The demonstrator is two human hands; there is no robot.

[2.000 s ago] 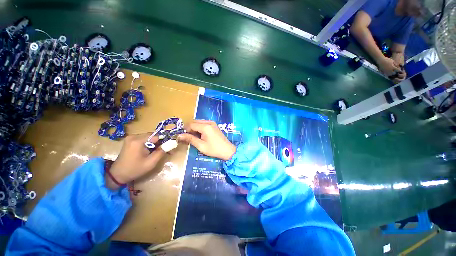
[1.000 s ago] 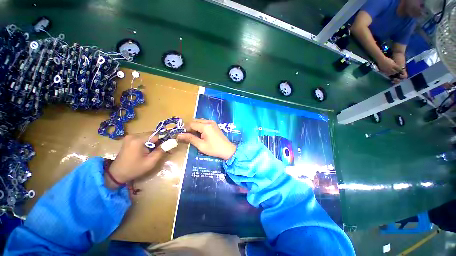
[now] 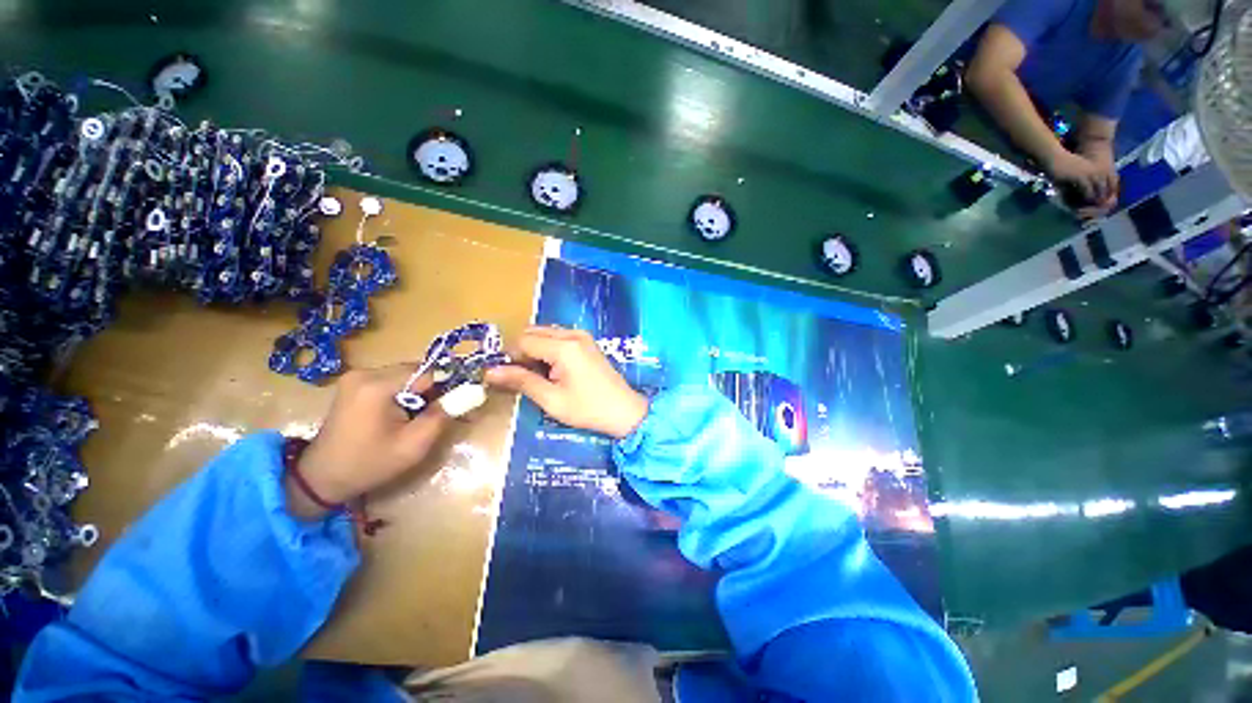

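A blue ring circuit board (image 3: 471, 341) with pale components and white lead wires is held over the tan board. My left hand (image 3: 368, 437) grips its lower left side, with a white finger cot on a fingertip. My right hand (image 3: 574, 381) has its fingertips at the ring's right edge; whether they also hold a small part is hidden. A white end disc (image 3: 409, 400) hangs on a wire by my left fingers. A board strip (image 3: 332, 316) of joined blue rings lies on the tan board, left of the held ring.
A large pile of wired boards (image 3: 179, 206) covers the left side. The poster sheet (image 3: 714, 536) lies to the right. Beyond is the green conveyor belt (image 3: 618, 83) with several round black units (image 3: 556, 187). A person (image 3: 1057, 96) works across the belt near a white frame post (image 3: 1085, 268).
The round black units have moved to the right along the belt. My hands and the held ring have stayed almost in place.
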